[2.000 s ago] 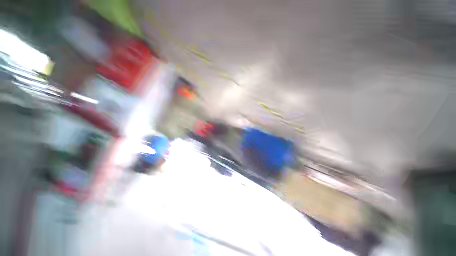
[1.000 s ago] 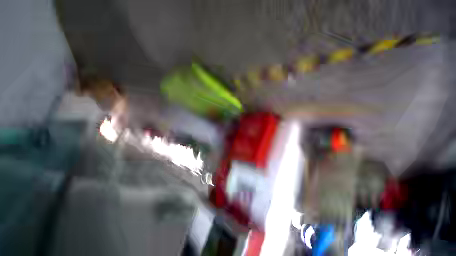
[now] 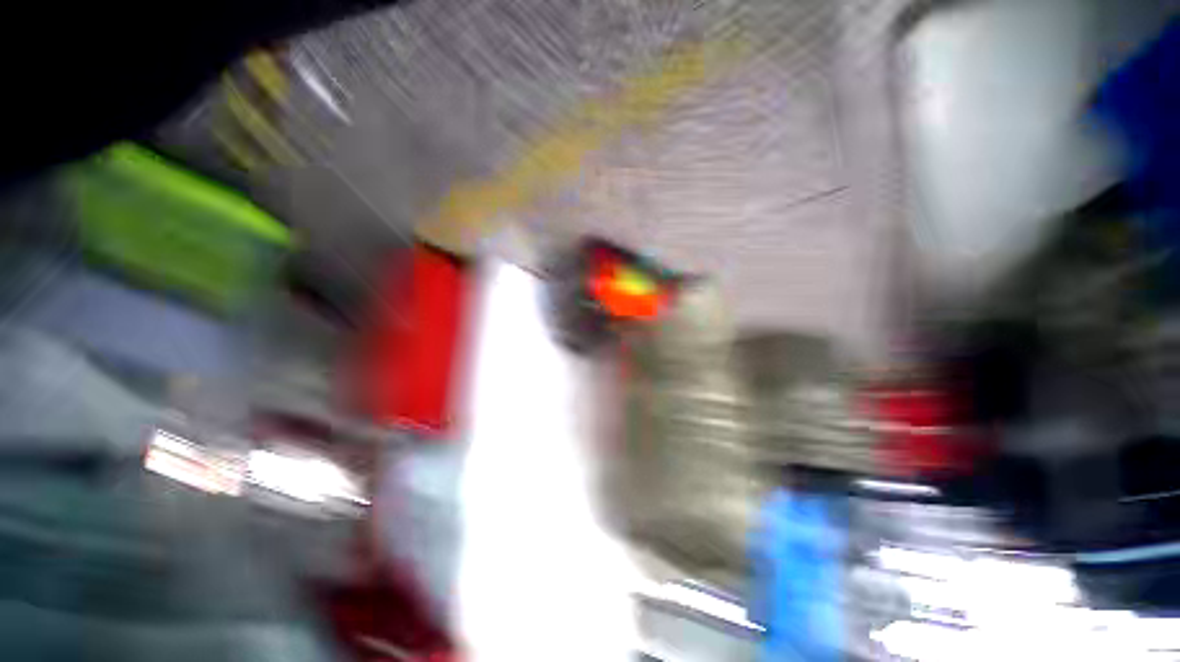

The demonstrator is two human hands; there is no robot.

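Neither of my hands shows in the view, which is badly blurred and tilted. A long bright white surface [image 3: 524, 479], perhaps a table top, runs down the middle. A red boxy thing [image 3: 425, 339], perhaps a basket, is against its left side. A bulging olive-beige shape [image 3: 686, 420], perhaps a sack, is to its right. A small orange-red thing [image 3: 629, 290] with dark edges sits above the olive shape. A bright blue upright thing [image 3: 800, 569] is at the lower right of the olive shape.
A lime-green block [image 3: 175, 230] is at the left. A yellow line [image 3: 582, 136] crosses the grey floor [image 3: 776, 155]. A pale rounded shape [image 3: 990, 129] and a dark blue patch [image 3: 1152, 117] are at the upper right. Another red thing [image 3: 925, 424] is at the right.
The view has swung and tilted. The green, red and white things have shifted left in the picture. The pale shape and dark blue patch have come in at the upper right.
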